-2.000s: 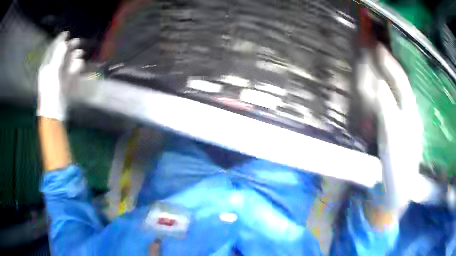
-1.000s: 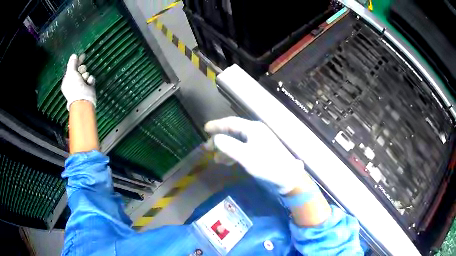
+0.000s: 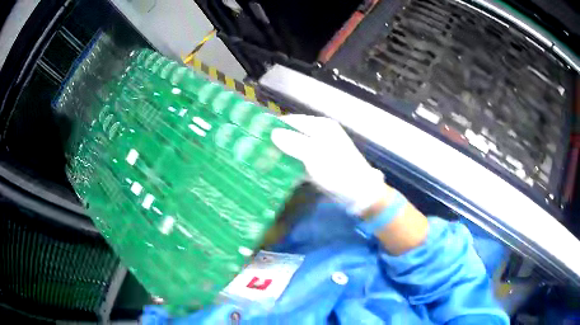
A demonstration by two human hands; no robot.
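Note:
A large green circuit board (image 3: 191, 184) is held tilted in front of me at the left, slightly blurred, with pale half-round marks along its upper edge. My right hand (image 3: 340, 162), in a white glove with a blue wrist band, grips the board's right edge, thumb on top. My left hand is not visible; only a bit of blue sleeve (image 3: 156, 314) shows under the board's lower corner. A black slotted carrier (image 3: 470, 82) with red-brown end bars lies on the line at the upper right, with no green board on it.
A silver conveyor rail (image 3: 407, 146) runs diagonally between me and the carrier. A rack with a ribbed stack of boards (image 3: 51, 254) stands at lower left. A dark tote is at top centre. Yellow-black tape (image 3: 229, 82) marks the grey floor.
The green board has come out of the rack at the left towards me. My right hand, empty before, now grips its edge. My left hand, seen at the rack before, is now hidden.

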